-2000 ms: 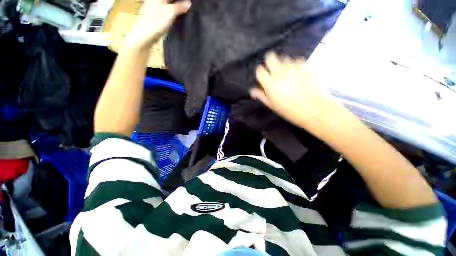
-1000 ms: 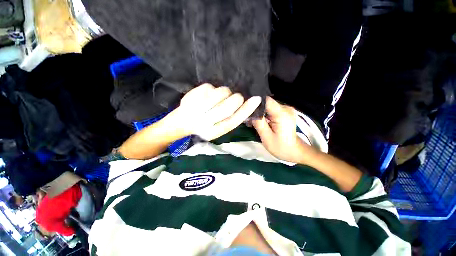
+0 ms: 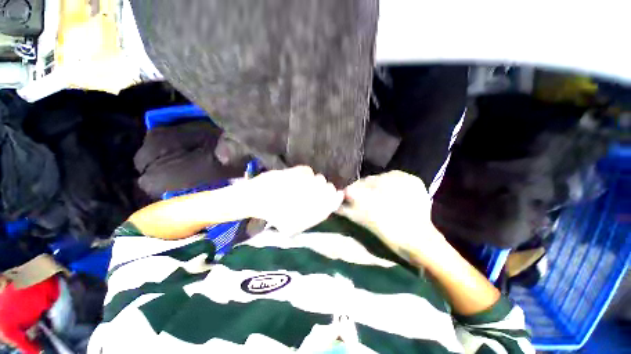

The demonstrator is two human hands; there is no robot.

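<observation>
A large charcoal garment panel [image 3: 277,76] with a faint mottled look hangs from the white table top down to my lap, a seam line running along it. My left hand [image 3: 290,198] grips its lower edge with the fingers curled. My right hand [image 3: 387,200] pinches the same edge just beside it, the fingertips of both hands nearly touching. The pinched edge itself is mostly hidden by my fingers, and both hands are overexposed.
The white sewing table [image 3: 505,34] spans the upper right. A blue crate [image 3: 574,269] stands at the right. Dark cut pieces [image 3: 181,153] lie on a blue basket at the left. A dark cloth heap [image 3: 62,159] and a red item [image 3: 28,308] are further left. A white cord [image 3: 448,148] hangs at right.
The panel was raised over the table, then drawn to my lap. Both hands have come together at its lower edge. Since the last earlier frame, the view has shifted and more white table shows.
</observation>
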